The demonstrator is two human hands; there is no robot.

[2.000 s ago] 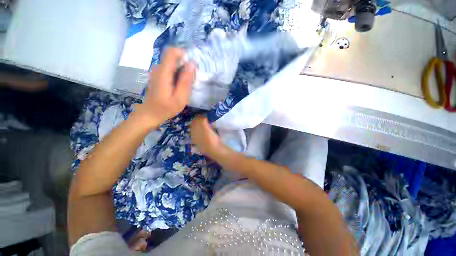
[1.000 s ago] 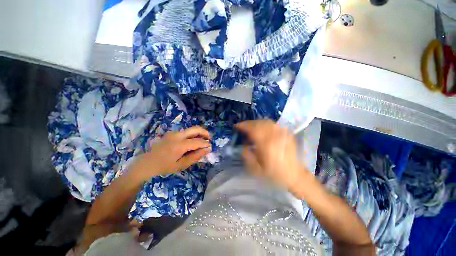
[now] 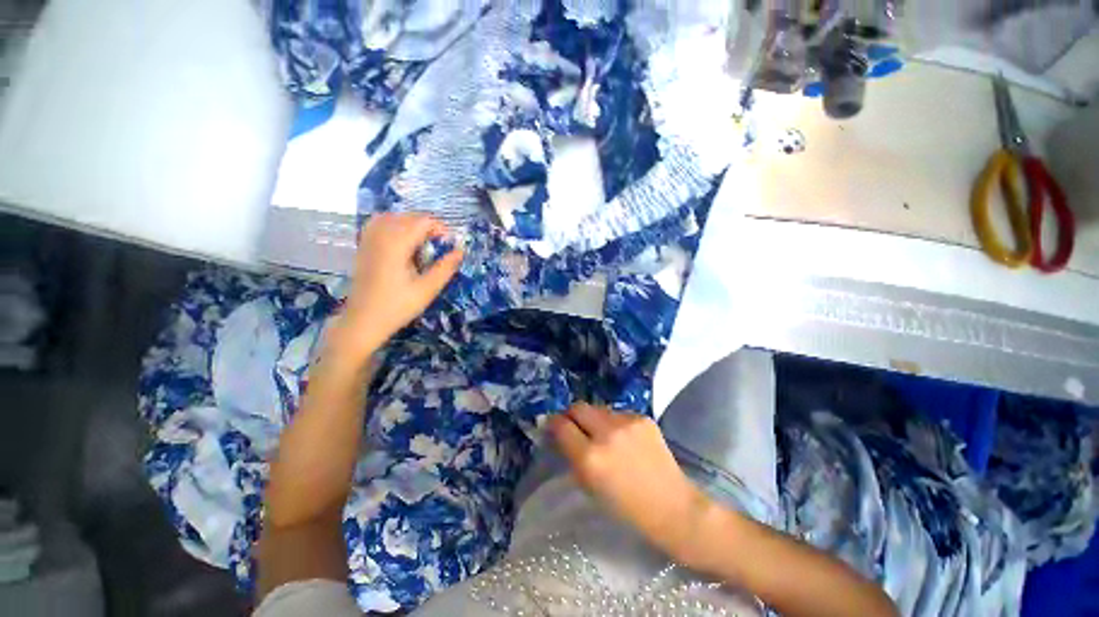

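Blue floral garment fabric (image 3: 422,446) is bunched over the lap and up onto the machine table. A pale shirred band (image 3: 639,203) curves from the table middle up to the needle area, where glare hides detail. My left hand (image 3: 404,275) pinches the floral fabric at the table's front edge. My right hand (image 3: 617,464) is lower, over the lap, with its fingertips closed on the fabric's edge. A smooth pale cloth piece (image 3: 705,307) hangs over the table edge right of the band.
The sewing machine head (image 3: 832,54) is at the top right. Scissors (image 3: 1022,211) with yellow and red handles lie on the table (image 3: 952,316) at right. A bundle of pale and blue pieces (image 3: 904,506) hangs below right by a blue bin (image 3: 964,416). A white panel (image 3: 145,121) is at upper left.
My left hand has moved up from the lap to the fabric at the table edge. My right hand has moved down. The view has shifted, showing more of the machine head.
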